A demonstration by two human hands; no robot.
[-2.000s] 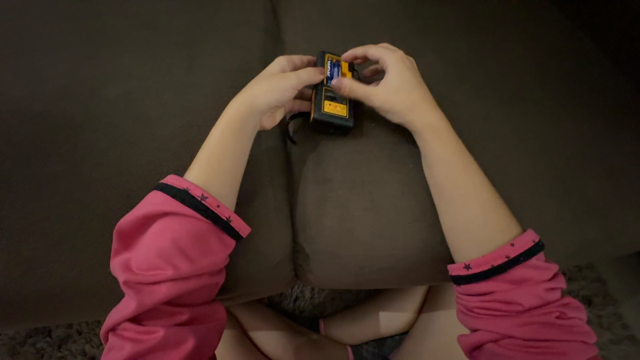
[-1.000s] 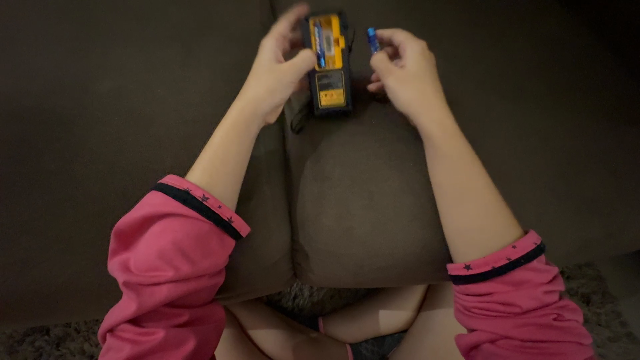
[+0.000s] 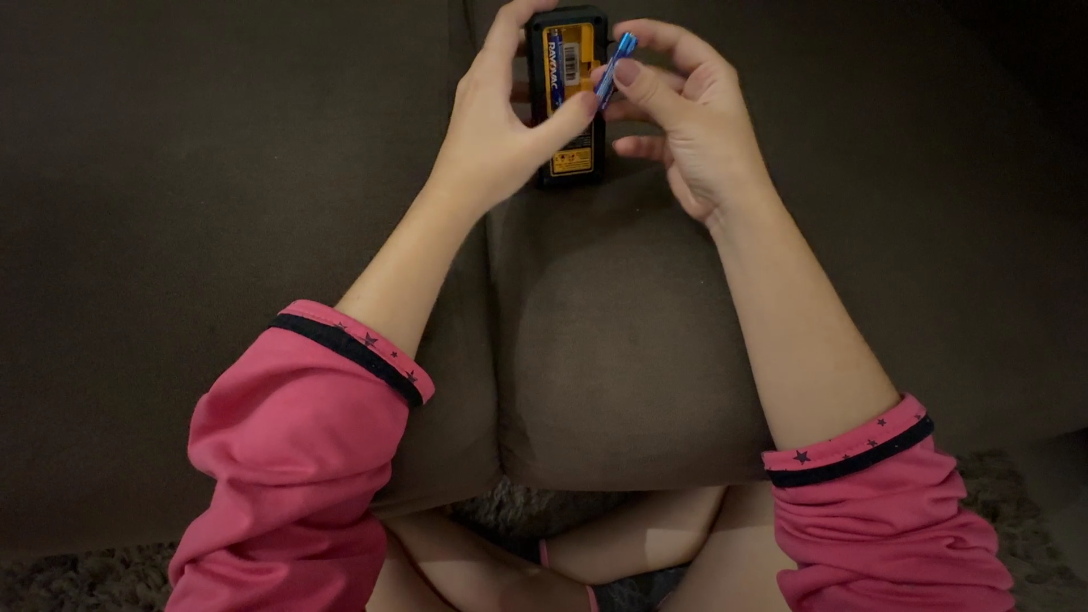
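Observation:
A black and yellow handheld electronic device (image 3: 571,161) lies with its battery compartment uncovered, near the top of the view. Inside the compartment's left side sits a blue Rayovac battery (image 3: 556,72); a barcode label shows beside it. My left hand (image 3: 501,119) grips the device from the left, its thumb reaching across the compartment. Between the thumb and fingers of my right hand (image 3: 693,110) is a second blue battery (image 3: 615,70), tilted, over the device's right edge. The tip of my left thumb is at this battery's lower end.
The device rests on a dark brown upholstered seat (image 3: 629,340), with a seam between cushions (image 3: 491,340) running toward me. My crossed legs (image 3: 629,552) are below the front edge, over a shaggy rug (image 3: 85,582).
One battery has come out of the compartment into my right hand. Since a second ago, my right hand has moved left with it, to the device, and my left thumb has moved across the compartment.

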